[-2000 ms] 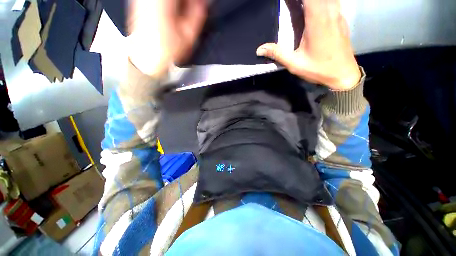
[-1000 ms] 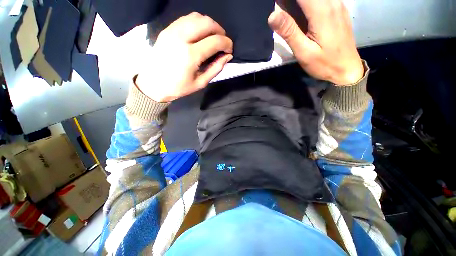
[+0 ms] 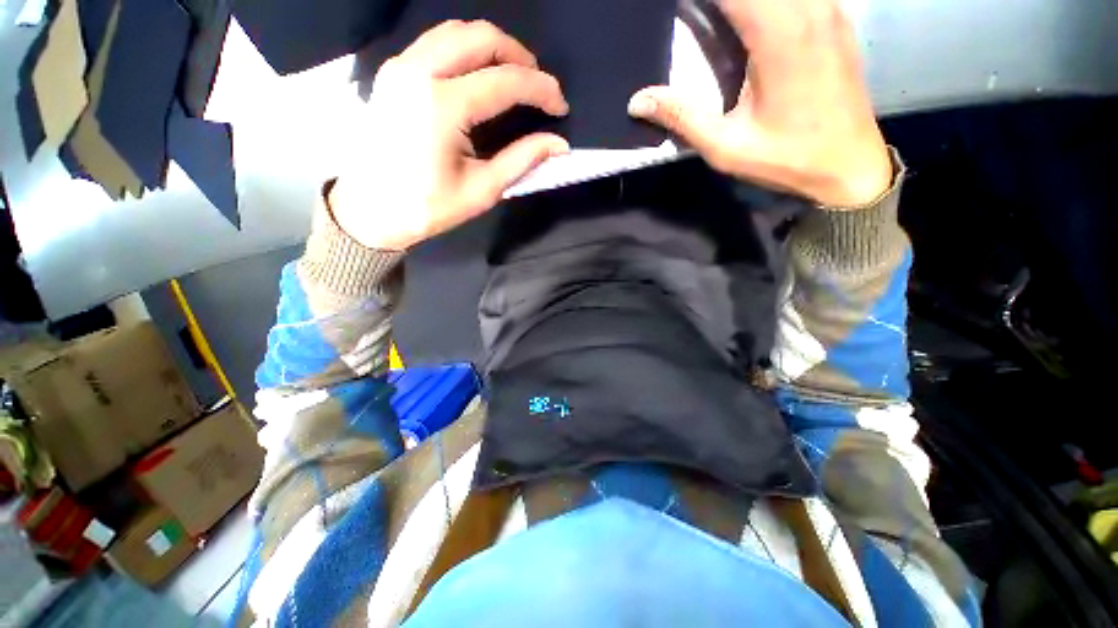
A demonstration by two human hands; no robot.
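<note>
A dark cut panel lies at the near edge of the pale shiny table, cut off by the top of the picture. My left hand rests on its left side with bent fingers, fingertips and thumb on or against it. My right hand is at its right side, fingers spread, with the thumb tip at the panel's lower right corner. Whether either hand grips the panel cannot be told. A bright white strip shows below the panel; it may be table glare.
Angular dark pieces and tan pieces lie at the table's left. Another dark piece lies left of the panel. Cardboard boxes and a blue bin are below left. Dark materials are at right.
My left hand, blurred two seconds ago, came down onto the panel and now holds still there. My right thumb lifted from the panel's corner area, then came back down to it.
</note>
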